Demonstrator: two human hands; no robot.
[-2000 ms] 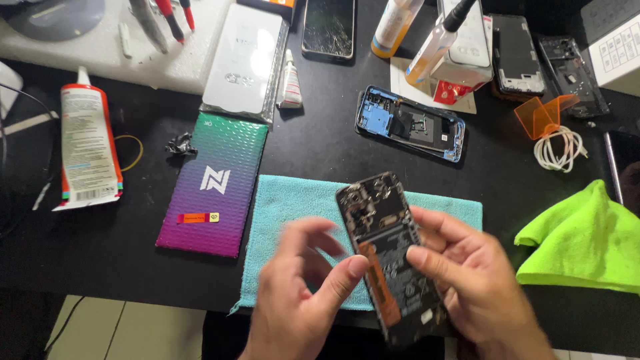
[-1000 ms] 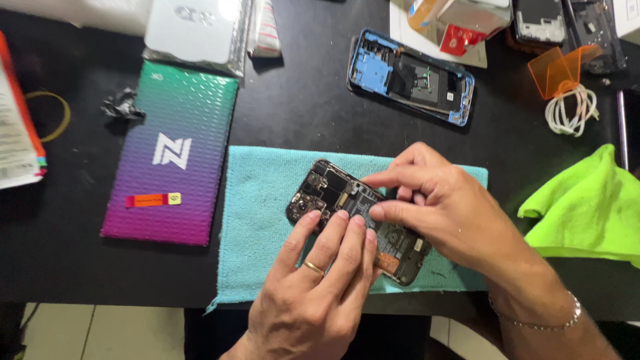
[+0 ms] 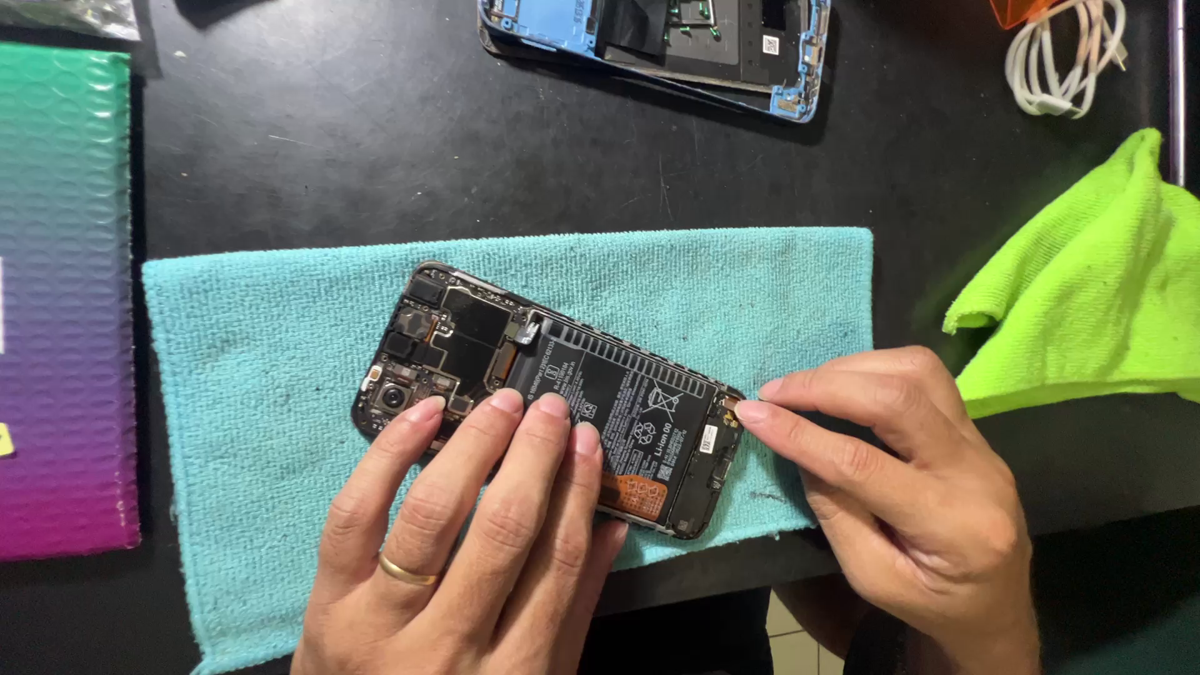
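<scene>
An opened smartphone (image 3: pixel 609 412) lies tilted on a turquoise microfibre cloth (image 3: pixel 281 319), its inner side up. Its camera module (image 3: pixel 394 396) is at the left end and its black battery (image 3: pixel 623 403) in the middle, with an orange flex piece (image 3: pixel 637 495) along the lower edge. My left hand (image 3: pixel 478 525) rests over the phone's lower edge, its fingertips on the board and battery and a ring on one finger. At the phone's upper right corner is my right hand (image 3: pixel 881 469), index finger and thumb close together at the edge; whether they pinch anything is unclear.
Beyond the cloth lies a blue-framed phone housing (image 3: pixel 656 47). A coiled white cable (image 3: pixel 1064 66) is at the top right beside an orange plastic piece (image 3: pixel 1017 9), above a lime green cloth (image 3: pixel 1097 300). A green-to-purple bubble mailer (image 3: pixel 66 309) lies at the left.
My right hand has moved from the middle of the phone to its right end. My left hand stays on the phone, which was held up two seconds ago and now lies on the cloth.
</scene>
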